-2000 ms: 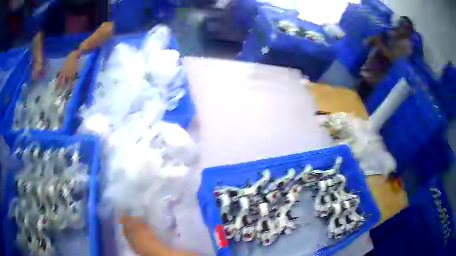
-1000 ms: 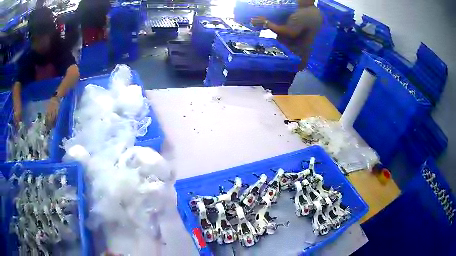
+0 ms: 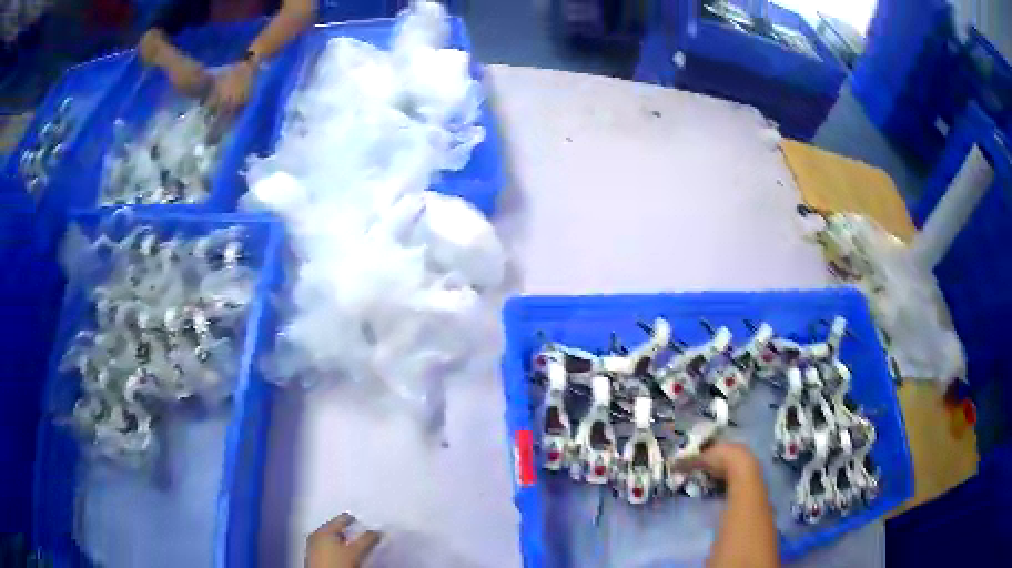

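Observation:
The blue supply tote point(image 3: 688, 305) holds bare white-and-black toy scooters point(image 3: 639, 449) in rows. My right hand point(image 3: 727, 464) reaches into it, fingers closed around one scooter near the middle. My left hand point(image 3: 338, 544) is low on the white table, cut off by the bottom edge, with faint clear film beside its fingertips; its grip is unclear. A fluffy heap of clear bags point(image 3: 377, 222) lies between the totes. The packed-side tote point(image 3: 266, 333) at left holds bagged scooters point(image 3: 144, 322) in rows, with pale liner showing at its near end.
Another person's hands point(image 3: 228, 87) work over a tote of bagged items at upper left. At right are brown board point(image 3: 843, 183), crumpled clear plastic point(image 3: 910, 300) and a white roll point(image 3: 954, 205). Stacked blue totes point(image 3: 755, 67) stand beyond the table.
Both my hands have come into view since one second ago; the right is now in the supply tote, on a scooter. The camera view has shifted, moving the table things right and up.

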